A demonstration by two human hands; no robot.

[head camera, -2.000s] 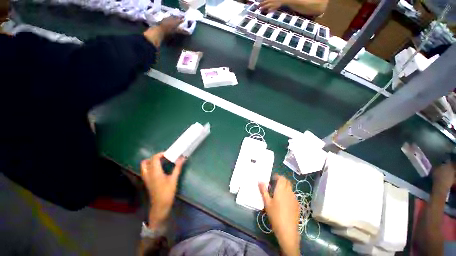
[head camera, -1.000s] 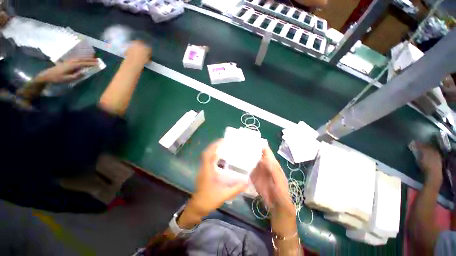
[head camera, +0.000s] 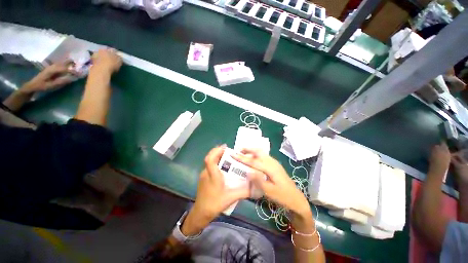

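A small white carton (head camera: 235,168) with a black barcode and a dark label block is held between both hands over the near side of the green table. My left hand (head camera: 218,182) grips its left side. My right hand (head camera: 274,180) lies over its right side with the fingers across the top. Flat white blanks (head camera: 251,139) lie partly hidden behind and under the hands. A white carton (head camera: 177,134) with an open end flap lies on the table left of my hands.
Rubber bands (head camera: 279,210) lie right of my hands, beside large white stacks (head camera: 346,177) and leaflets (head camera: 303,139). Purple-printed cartons (head camera: 233,73) lie beyond the metal strip. A grey post (head camera: 395,82) slants at right. Other people's arms (head camera: 95,95) show left and right.
Since two seconds ago, my left hand has left the carton on the table and both hands have come together around the barcoded carton. Its barcode now shows. The person at left has reached back toward the white row.
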